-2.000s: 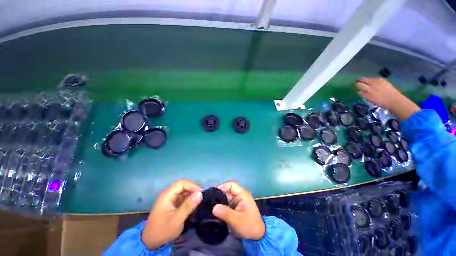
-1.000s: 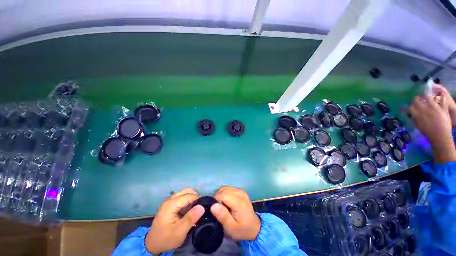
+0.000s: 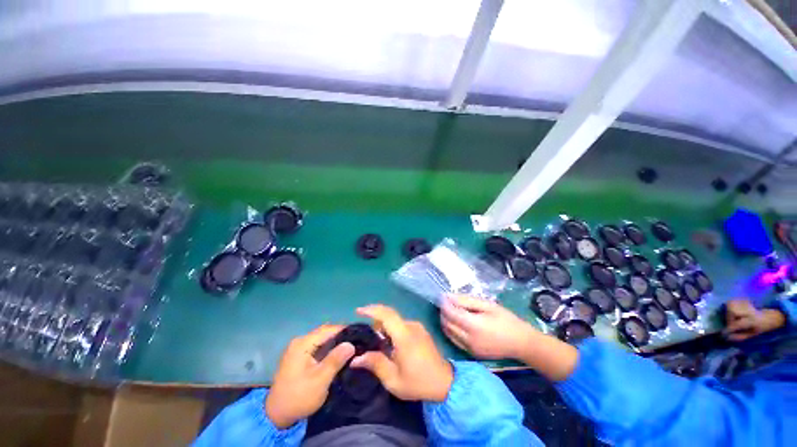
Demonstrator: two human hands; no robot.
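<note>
My left hand (image 3: 303, 377) and my right hand (image 3: 409, 356) hold a round black unit (image 3: 360, 339) between them at the bench's front edge, thumbs on it. My fingers cover part of it, and its lower part is hard to tell from the dark area below. Two small black round parts (image 3: 370, 245) lie bare on the green bench ahead; the right one (image 3: 416, 248) is partly behind a clear bag. Several round black units on clear film (image 3: 255, 238) lie in a cluster at the left.
Another person's hand (image 3: 486, 327) holds a clear bag (image 3: 444, 271) over the bench. Many film-wrapped black units (image 3: 601, 273) lie right. Clear blister trays (image 3: 74, 275) stand left, a cardboard box (image 3: 157, 419) below. A white upright (image 3: 577, 113) rises behind; a blue dish (image 3: 747, 231) is far right.
The neighbour's hand has come in from the right with a clear bag, beside the right small black part. My hands still hold the black unit; my right fingers have lifted and spread somewhat. The view has shifted.
</note>
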